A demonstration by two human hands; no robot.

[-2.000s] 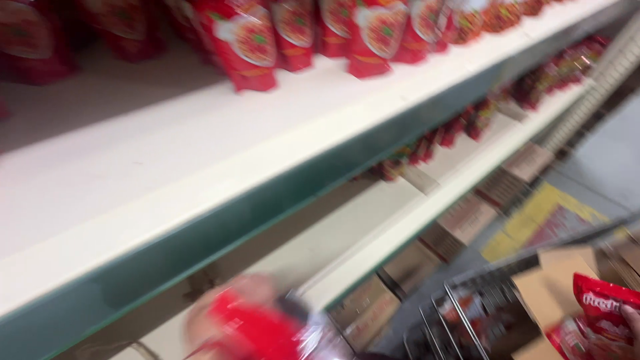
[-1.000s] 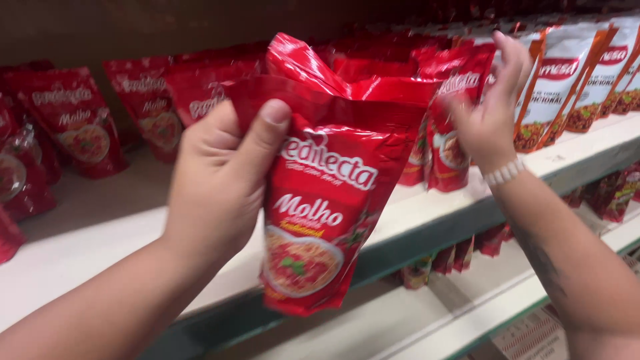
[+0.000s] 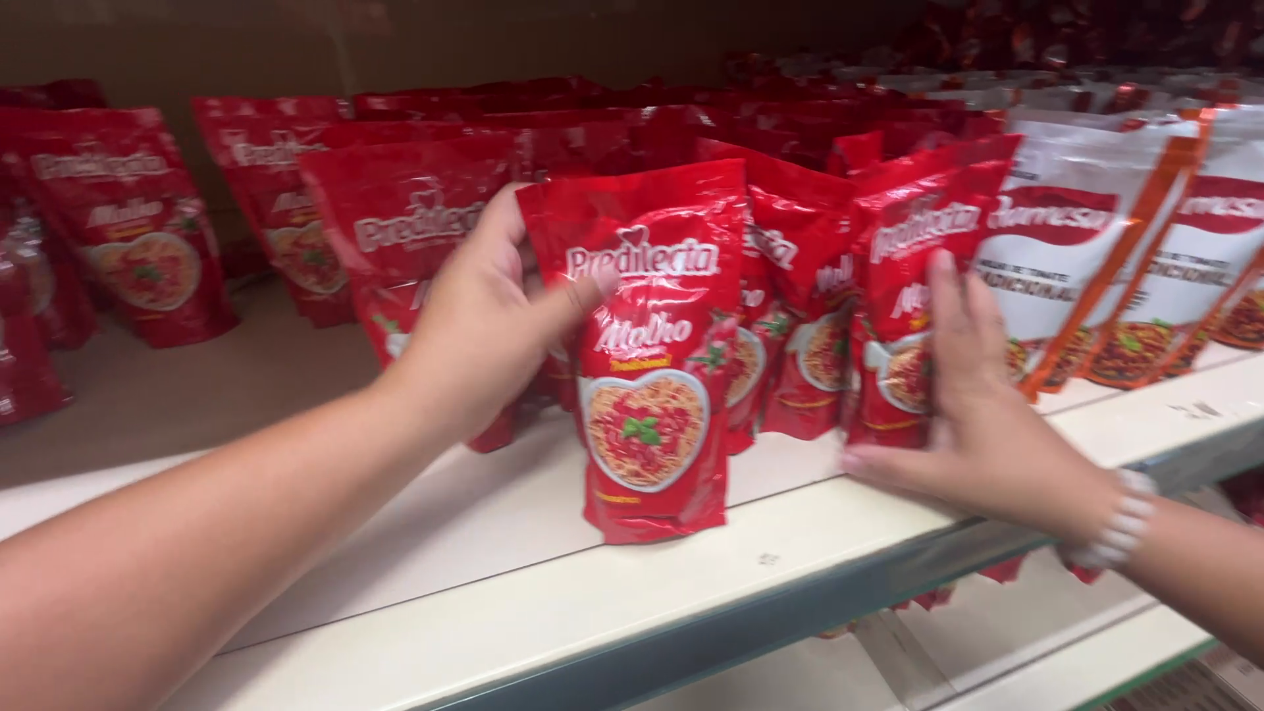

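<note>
My left hand grips the upper left edge of a red Predilecta tomato sauce pouch, thumb in front; its fingers are hidden behind. The pouch is upright at the front of the white shelf; whether its base rests there I cannot tell. My right hand, with a white beaded bracelet, lies against the right side of another red pouch, fingers spread along its front and thumb low near its base. Between the two pouches, more red pouches stand a little farther back.
White and orange pouches stand in a row on the right. More red pouches are at the left, and others fill the shelf's rear. A lower shelf shows beneath the metal front edge.
The pouch in my left hand has gone from raised before the shelf to its front edge. My right hand has come down to the side of a red pouch. The view has swung up from the cart.
</note>
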